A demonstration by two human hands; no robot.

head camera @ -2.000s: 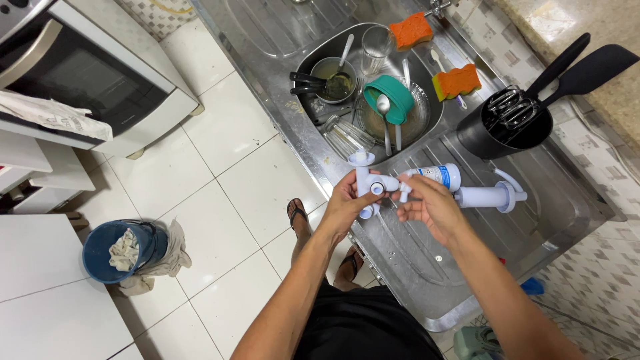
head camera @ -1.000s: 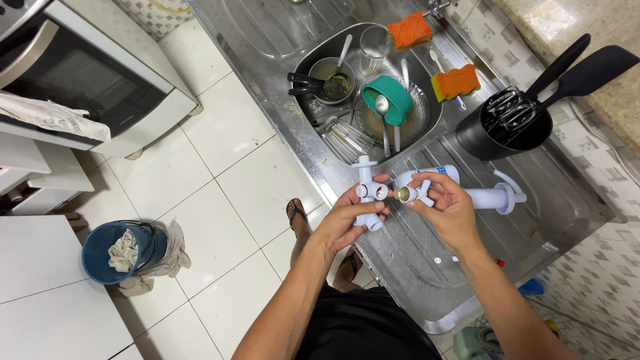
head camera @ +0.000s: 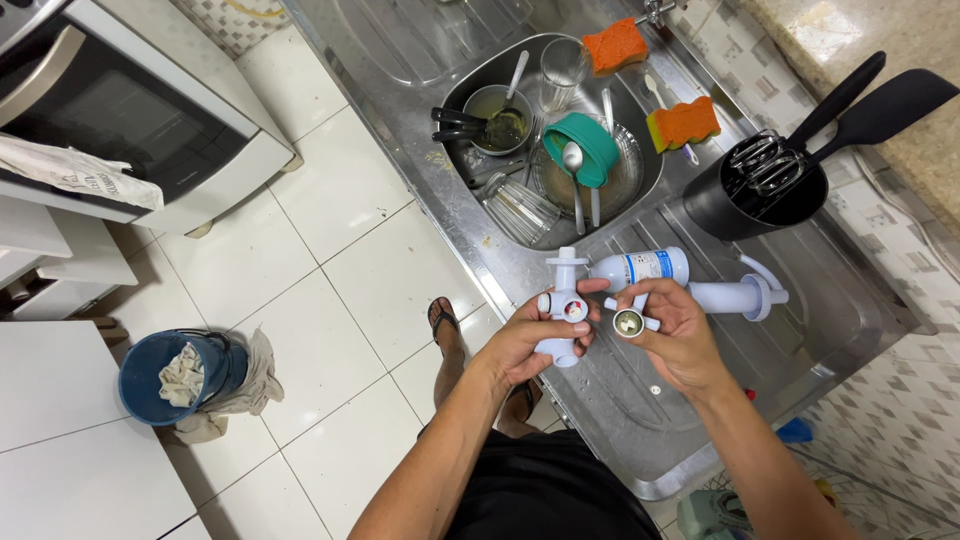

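My left hand grips a white plastic valve body with a threaded side port and a round opening showing something red and white inside. Just to its right, apart from it, my right hand holds a white plastic knob with arms, its round hollow end turned up and greenish inside. Behind my hands a white bottle with a blue label lies on the steel drainboard. Beside the bottle is a white plastic cylinder with a flange and curved tube. A small white piece rests on the drainboard.
The sink basin holds glasses, a pan, cutlery and a teal plastic container. Two sponges lie along its far edge. A black utensil holder stands at right. On the floor at left are a blue bucket with cloths and an oven.
The knob, joined to or touching the valve body two seconds ago, is now apart from it in my right hand. Its hollow end and the body's round opening have come into view.
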